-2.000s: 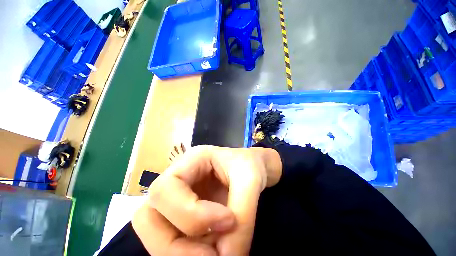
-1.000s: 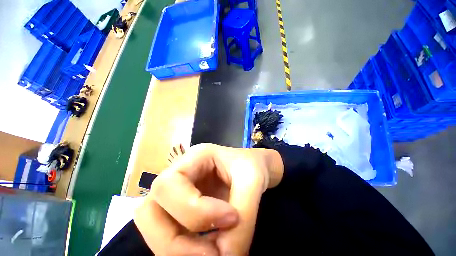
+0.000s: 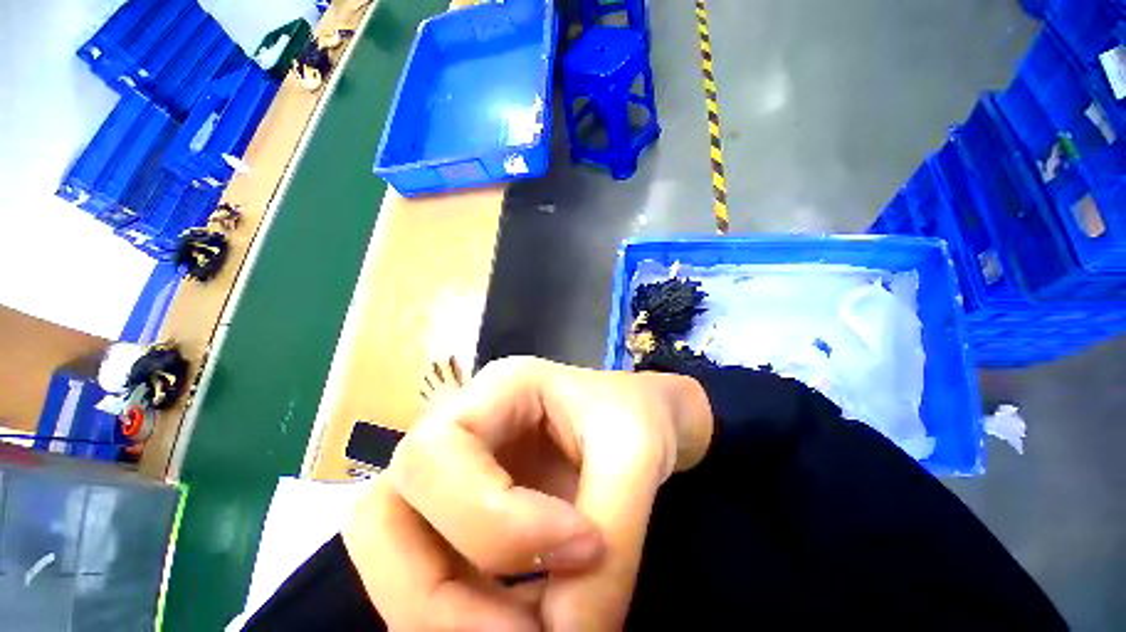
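Note:
My right hand (image 3: 593,432) reaches in from the black right sleeve, fingers curled round and tips close together, at lower centre. My left hand (image 3: 414,568) is against it, mostly hidden and cut off by the lower edge. A tiny dark sliver (image 3: 524,577) shows between the fingers; I cannot tell what it is or whether either hand grips it. Several thin brown tips (image 3: 441,378) show just behind the hands, on or above the bench. A blue crate (image 3: 790,251) at the right holds a white liner (image 3: 852,327) and shaggy black-and-beige figures (image 3: 667,309) at its left side.
The wooden bench (image 3: 432,259) bears a black phone-like rectangle (image 3: 373,443), white sheets (image 3: 290,531) and a blue crate (image 3: 463,99). A green conveyor (image 3: 278,321) runs left, a grey box (image 3: 80,543) near it. Blue stool (image 3: 608,93) ahead; stacked crates (image 3: 1025,185) right.
The view has shifted slightly, so the surroundings sit a little lower and further right. My hands stay pressed together with nearly the same curled fingers.

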